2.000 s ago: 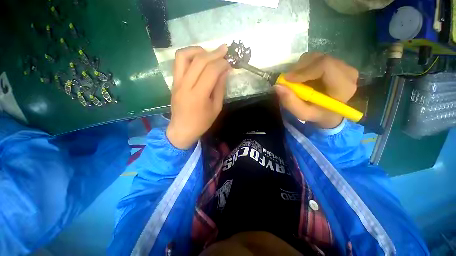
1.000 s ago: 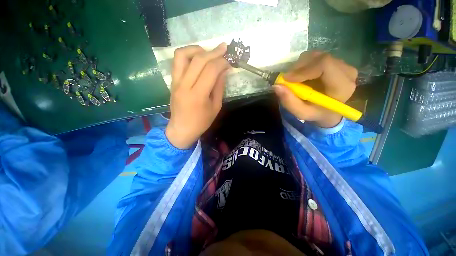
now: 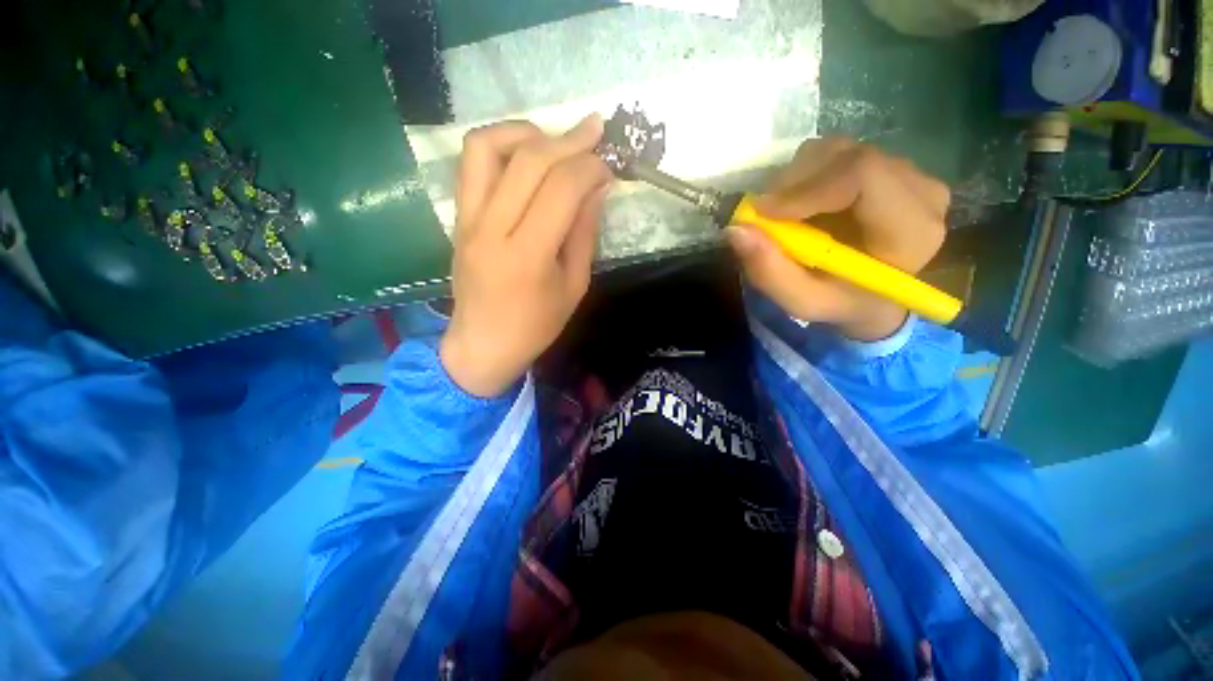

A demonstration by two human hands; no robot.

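A small dark notched disc (image 3: 636, 138) with bright spots is at the pale shiny work plate (image 3: 745, 80). My left hand (image 3: 526, 240) holds the disc's left edge between thumb and fingertips. My right hand (image 3: 851, 233) grips the yellow handle of the soldering iron (image 3: 865, 269) like a pen. The iron's silver barrel points up and left, its tip end at the disc's lower edge. Whether the tip touches the disc is too small to tell.
Many small assemblies (image 3: 220, 220) with yellow-green dots lie on the green mat (image 3: 346, 200) at left. A blue soldering station (image 3: 1080, 60) and ribbed clear plastic tray (image 3: 1155, 273) are at right. Another person's blue sleeve (image 3: 80, 466) is at lower left.
Both hands, the iron and the disc stay almost in place. The other person's blue sleeve at the left has shifted slightly.
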